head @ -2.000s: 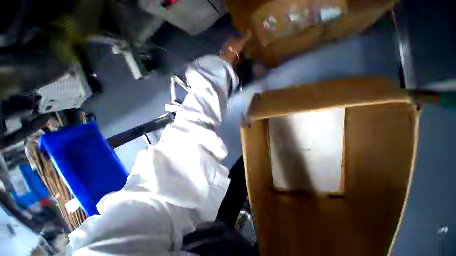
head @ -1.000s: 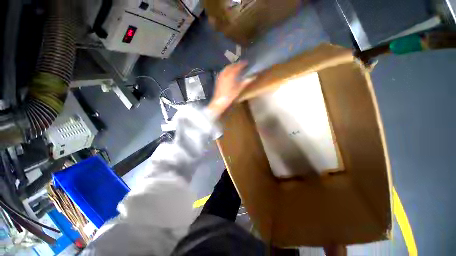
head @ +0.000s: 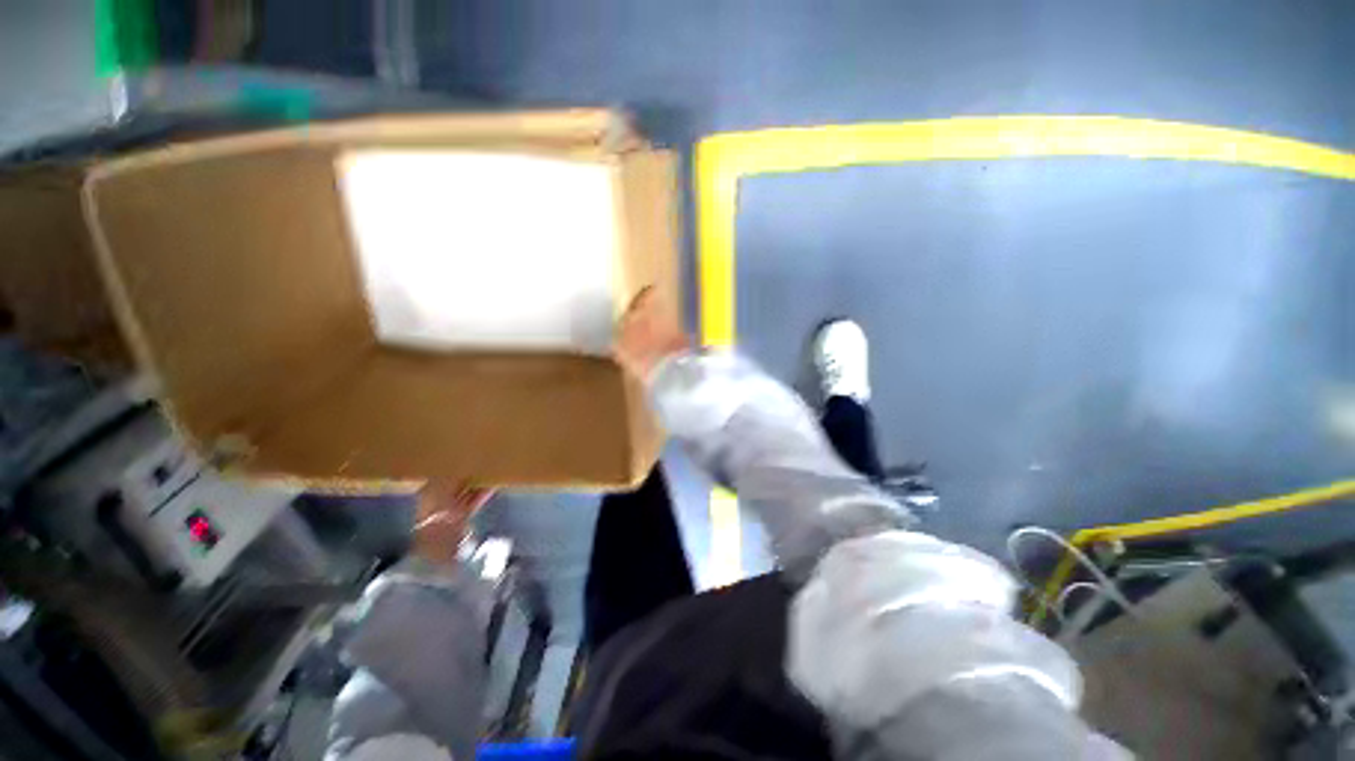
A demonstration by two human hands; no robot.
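Observation:
A large open cardboard carton [head: 275, 424] is at the left in front of me, tilted in view. A plain white sheet or board [head: 483, 253] lies inside it. My right hand [head: 650, 335] grips the carton's right wall. My left hand [head: 450, 516] is at its near edge, fingers against the cardboard and partly hidden by it. Both sleeves are pale. The image is slightly blurred.
The grey floor [head: 966, 298] has yellow lines [head: 1040, 138]. My shoe [head: 841, 360] shows right of the carton. A pale control box with red display [head: 201, 513] is at lower left. Tubing and a brownish object stand at lower right. A blue edge [head: 528, 749] shows at the bottom.
The view has swung round, and the carton now appears at the left. My left hand is now at its near edge; my right hand has come to its right wall.

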